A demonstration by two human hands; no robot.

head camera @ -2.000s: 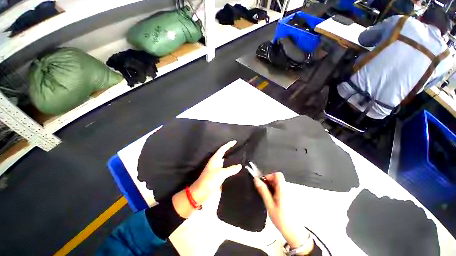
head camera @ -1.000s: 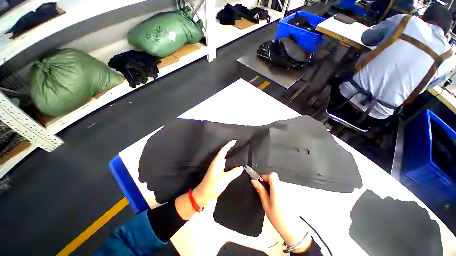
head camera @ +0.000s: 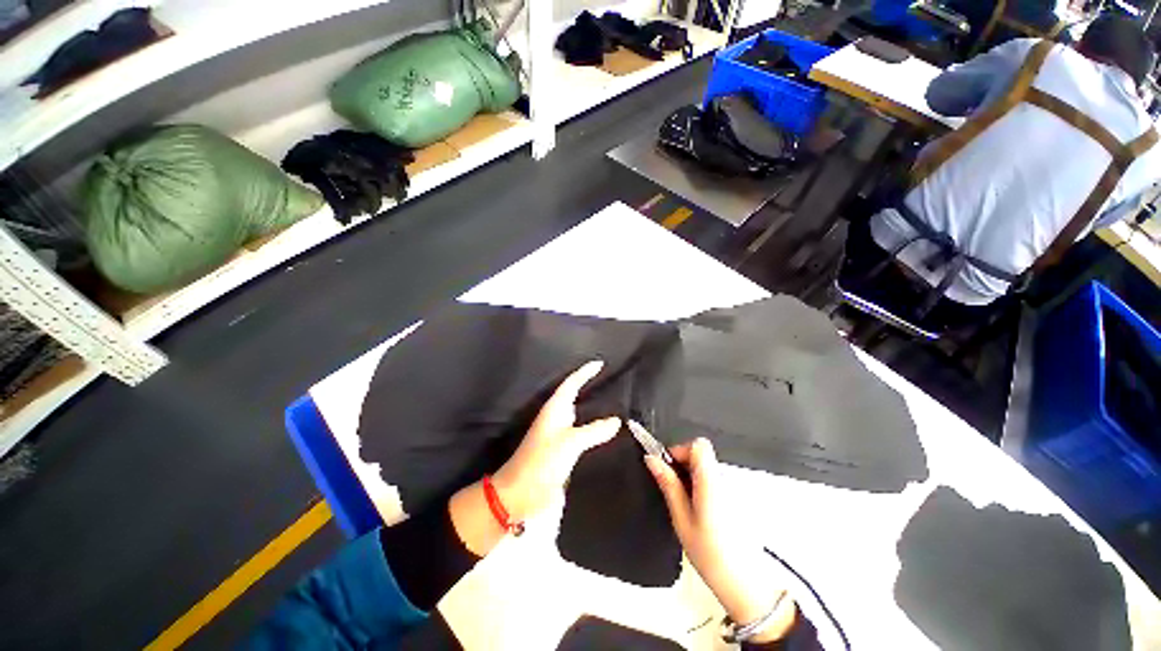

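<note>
A black garment panel (head camera: 620, 515) hangs or lies between my hands, its lower end over the white table (head camera: 611, 261). My left hand (head camera: 550, 448) pinches its upper part between thumb and fingers. My right hand (head camera: 694, 496) holds small scissors (head camera: 649, 440), their metal blades pointing up and left at the cloth by my left thumb. The handle is mostly hidden in my fingers. Behind my hands lies a wide pile of dark panels, with a left part (head camera: 446, 394) and a right part (head camera: 802, 394), narrower in the middle.
Another dark pile (head camera: 1006, 572) lies at the table's right; a dark piece (head camera: 618, 633) shows at the bottom edge. Blue crates stand under the table's left end (head camera: 329, 464) and at right (head camera: 1082, 382). A seated person (head camera: 1006, 165) is ahead right. Shelves with green sacks (head camera: 178, 210) stand left.
The scissors and right hand have shifted slightly at the cloth. The lower end of the held panel has swung a little left and back. My left hand keeps its pinch.
</note>
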